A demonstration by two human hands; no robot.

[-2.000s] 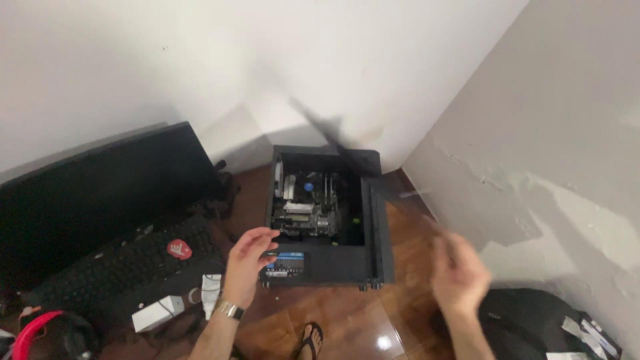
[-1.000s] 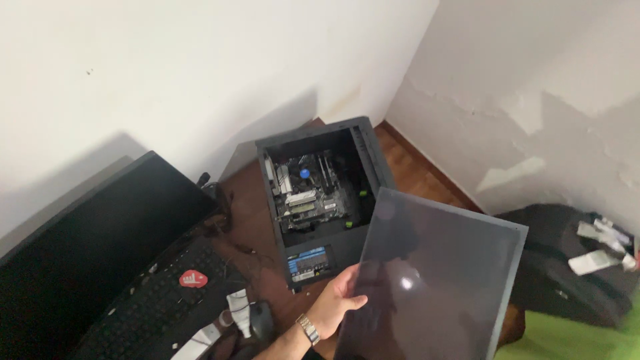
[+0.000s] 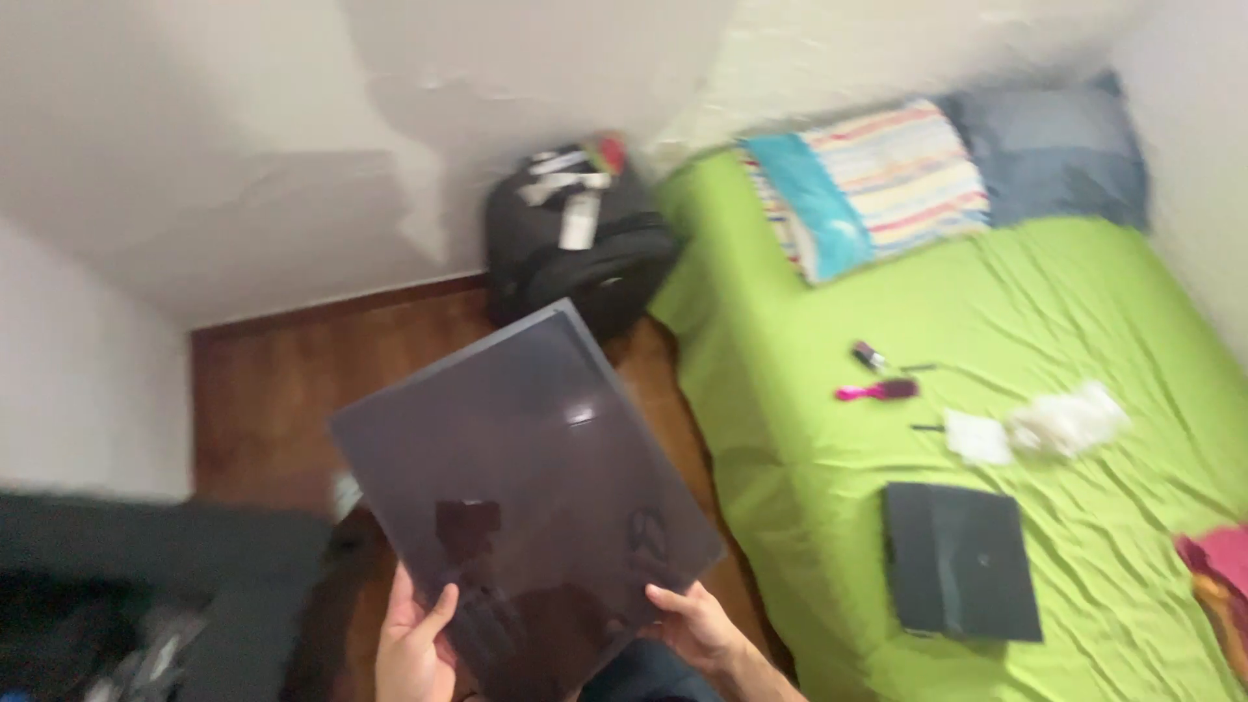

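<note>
A dark tinted side panel (image 3: 546, 468), flat and see-through with a grey edge, is held between both hands above the floor. My left hand (image 3: 417, 629) grips its lower left edge, thumb on the face. My right hand (image 3: 687, 619) pinches it near the lower right corner. The open black computer case (image 3: 244, 585) stands at the lower left, cut off by the frame and blurred, with some inner parts dimly visible.
A bed with a green sheet (image 3: 780, 390) fills the right side. On it lie a black flat device (image 3: 960, 561), a pink brush (image 3: 877, 390), crumpled white material (image 3: 1068, 419) and pillows (image 3: 868, 185). A black backpack (image 3: 575, 244) rests by the wall, beyond the panel.
The view has swung right, from the computer case and desk to the bed. The panel has moved away from the case, and now both hands are seen on it.
</note>
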